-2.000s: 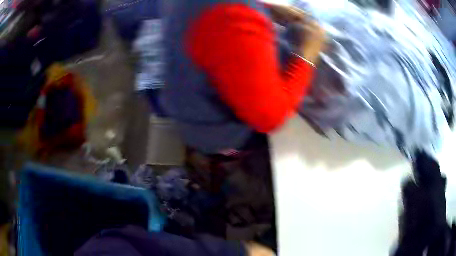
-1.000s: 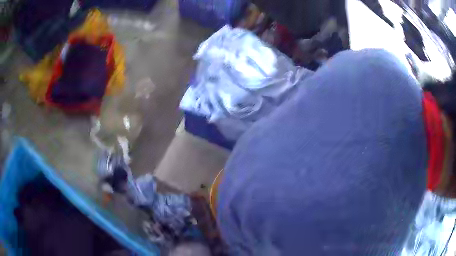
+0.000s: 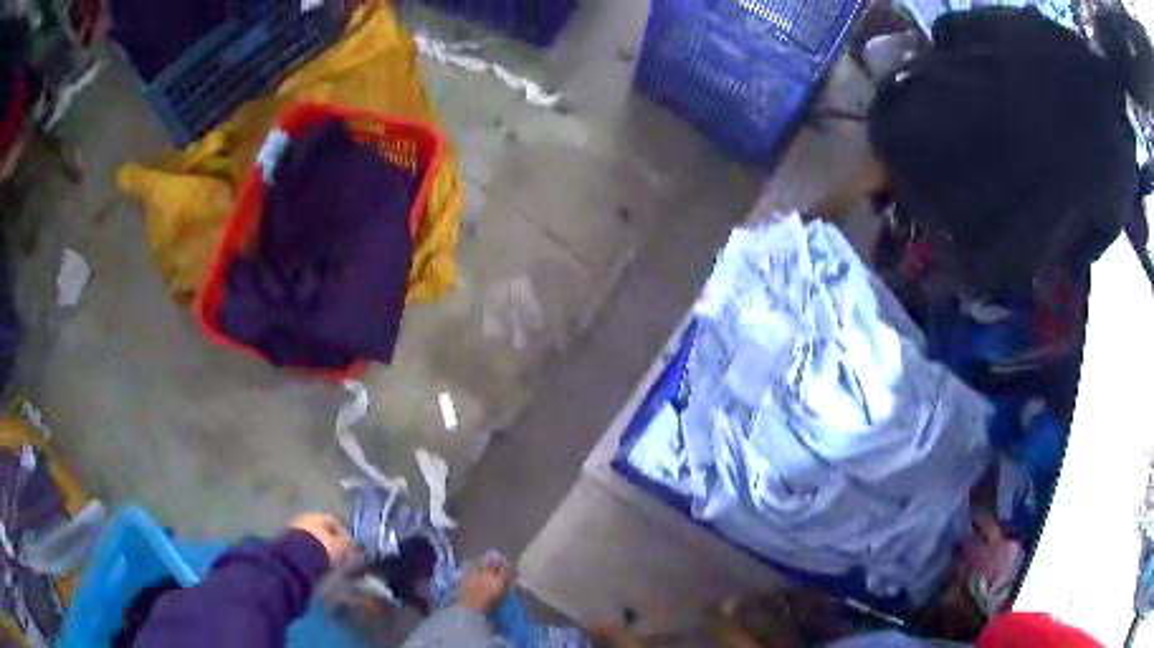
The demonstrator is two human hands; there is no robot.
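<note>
My left hand [image 3: 323,534], at the end of a dark purple sleeve, is small and blurred at the lower left. It is over the edge of the light-blue bin [image 3: 124,544], beside a bundle of grey-blue cloth scraps [image 3: 411,557]. I cannot tell whether it grips anything. My right hand is not in view. A second hand, with a grey sleeve that does not match mine, shows right of the scraps.
A red crate [image 3: 215,272] of dark purple garments stands on a mustard-yellow sack [image 3: 177,209]. A blue crate [image 3: 652,487] heaped with pale cloth [image 3: 823,392] stands right of centre. A white table edge [image 3: 1120,418] and a person's red sleeve [image 3: 1038,630] are at the right.
The view has swung away from the white table towards the floor. The person in grey and red has moved out towards the lower right. The red crate and pale heap now show fully.
</note>
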